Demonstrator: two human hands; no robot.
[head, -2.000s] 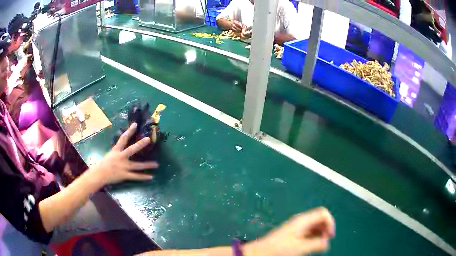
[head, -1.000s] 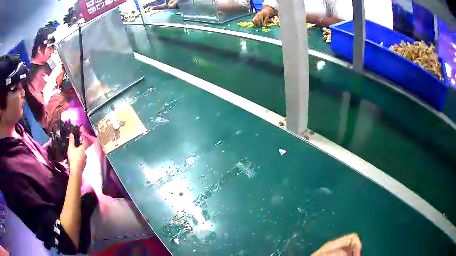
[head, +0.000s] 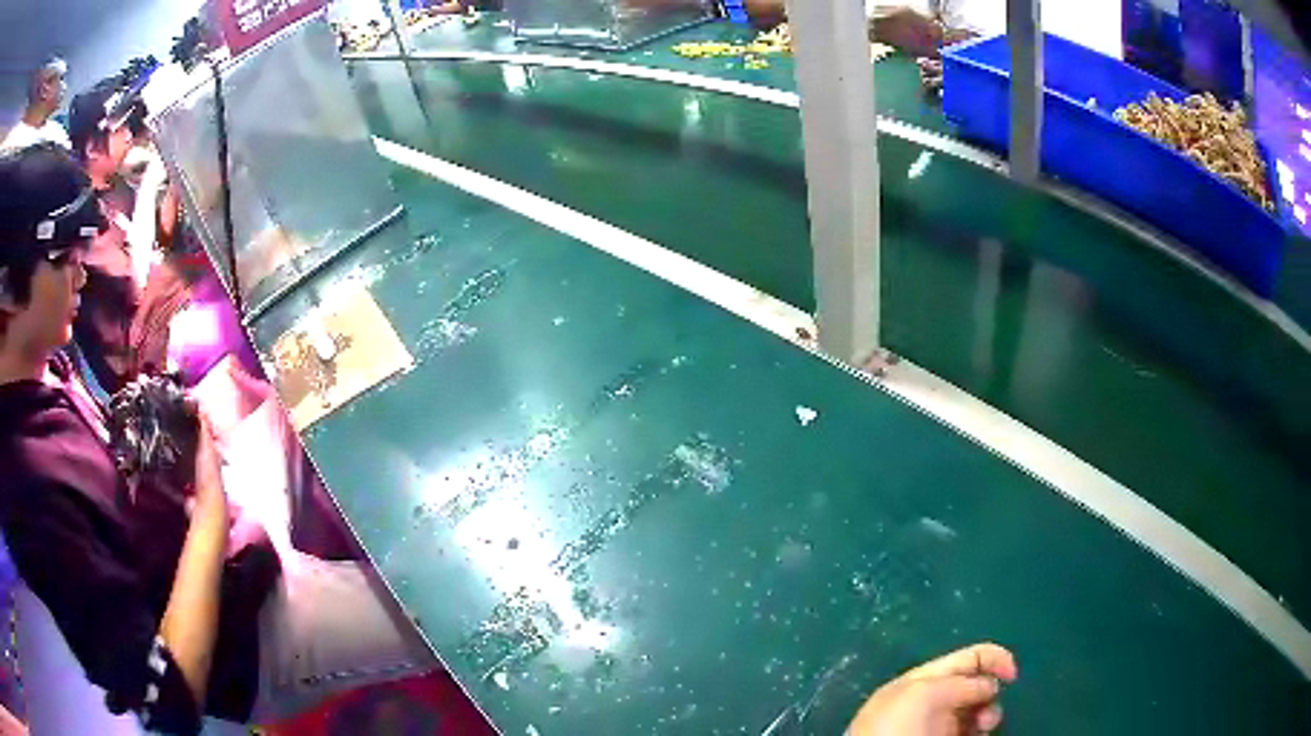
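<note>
One bare hand of mine, which looks like my left hand (head: 937, 699), is cut off by the bottom edge, right of centre. Its fingers are curled, and I cannot tell whether anything is in them. My right hand is not in view. The dark-green worktable (head: 690, 575) lies in front of me, with pale glue-like marks and a small white scrap (head: 805, 416) on it. A black shaggy bundle (head: 151, 429) is held by the seated neighbour at the left, off the table.
A tan board (head: 377, 345) with small bits lies at the table's left edge, by an upright clear panel (head: 309, 173). A pale post (head: 841, 187) stands on the rail beyond the table. Across the green belt is a blue bin (head: 1136, 180) of tan pieces. Several people sit at the left.
The black bundle, on the table under the neighbour's hand two seconds ago, is now held near the neighbour's chest. My visible hand is lower in the frame, with its wrist now out of view.
</note>
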